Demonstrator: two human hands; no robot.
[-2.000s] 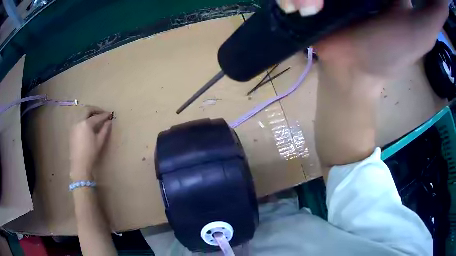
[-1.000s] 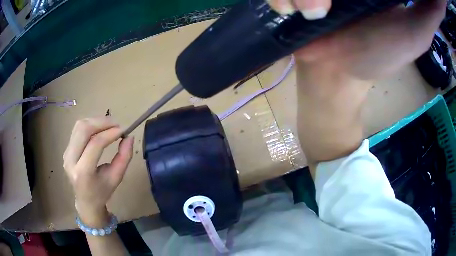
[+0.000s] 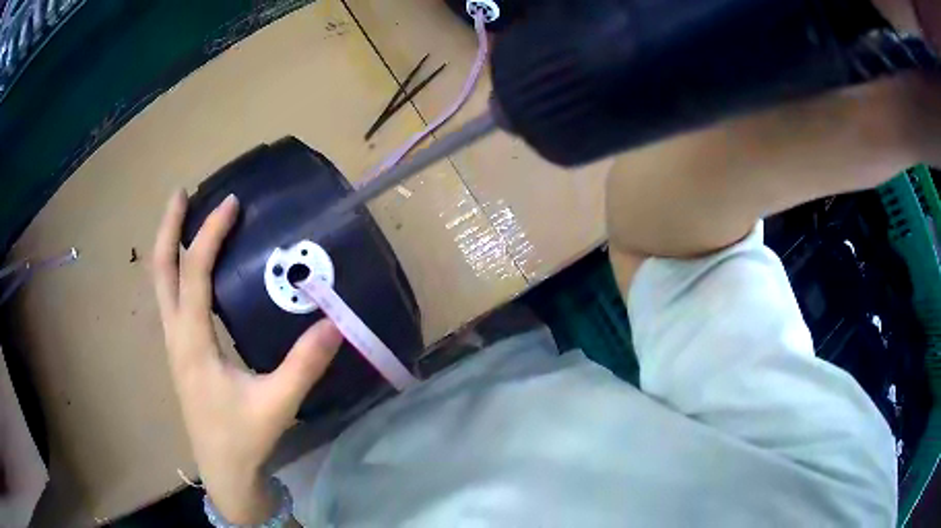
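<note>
A black wheel-shaped housing [image 3: 361,258] lies at the front edge of the cardboard. A white flange [image 3: 277,294] with holes faces up on it, and a pale pink ribbon cable [image 3: 361,338] hangs from its centre. My left hand [image 3: 232,382] is spread around the housing's left side, thumb near the flange, and holds it. My right hand [image 3: 916,31], mostly cut off at the upper right, holds the electric screwdriver [image 3: 660,77]. The blurred bit points down-left, its end close to the flange's upper edge. Whether it touches a screw I cannot tell.
Crossed dark sticks [image 3: 397,103] lie on the taped cardboard [image 3: 114,413]. A second white flange [image 3: 482,10] with a ribbon cable is at the top. Another cable end [image 3: 70,254] and small dark specks [image 3: 133,255] are at left. A green crate [image 3: 913,222] with black units stands right.
My left hand has gone from the bit tip to the housing, which is now turned with its flange further up. The screwdriver has moved right, its bit now over the housing. The camera view has shifted.
</note>
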